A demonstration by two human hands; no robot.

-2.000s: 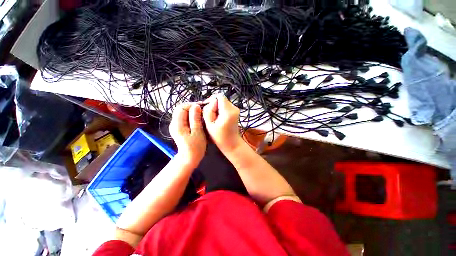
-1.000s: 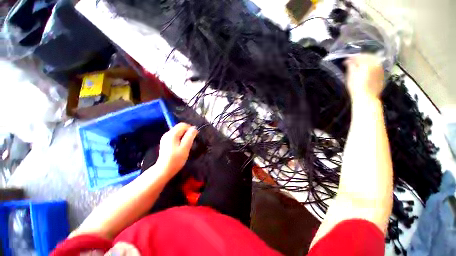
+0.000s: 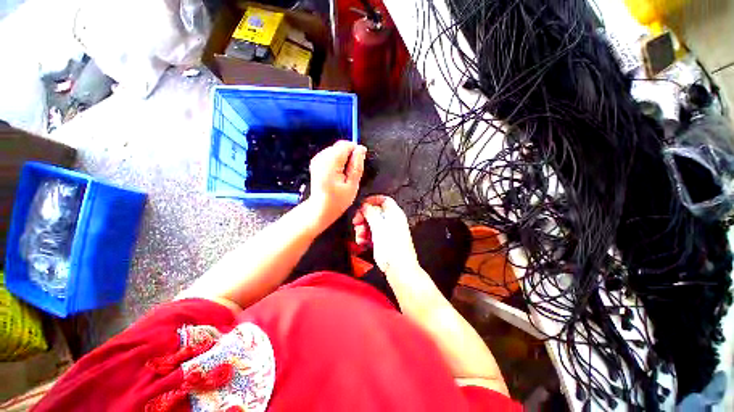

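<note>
My left hand point(image 3: 334, 179) is over the right wall of the blue crate point(image 3: 283, 98), with its thumb and fingertips close together. My right hand point(image 3: 385, 229) is lower and to the right, above my lap, with its fingers curled. Small black pieces point(image 3: 278, 157) lie in the crate. Dark background sits behind both sets of fingertips, so I cannot tell whether either hand pinches a small part. A large pile of black cables point(image 3: 563, 105) lies on the white table at the right, with loose strands over its edge.
A second blue crate point(image 3: 109, 241) with clear plastic bags is at the left. A carton with yellow boxes point(image 3: 261, 28) and a red cylinder point(image 3: 372, 60) are behind the first crate. A clear bag point(image 3: 700, 173) and a small dark rectangle point(image 3: 660, 53) lie at the far right.
The view has turned left, towards the crates. My right hand has let go of the clear bag on the cable pile and come back beside my left hand, which is now at the crate's edge.
</note>
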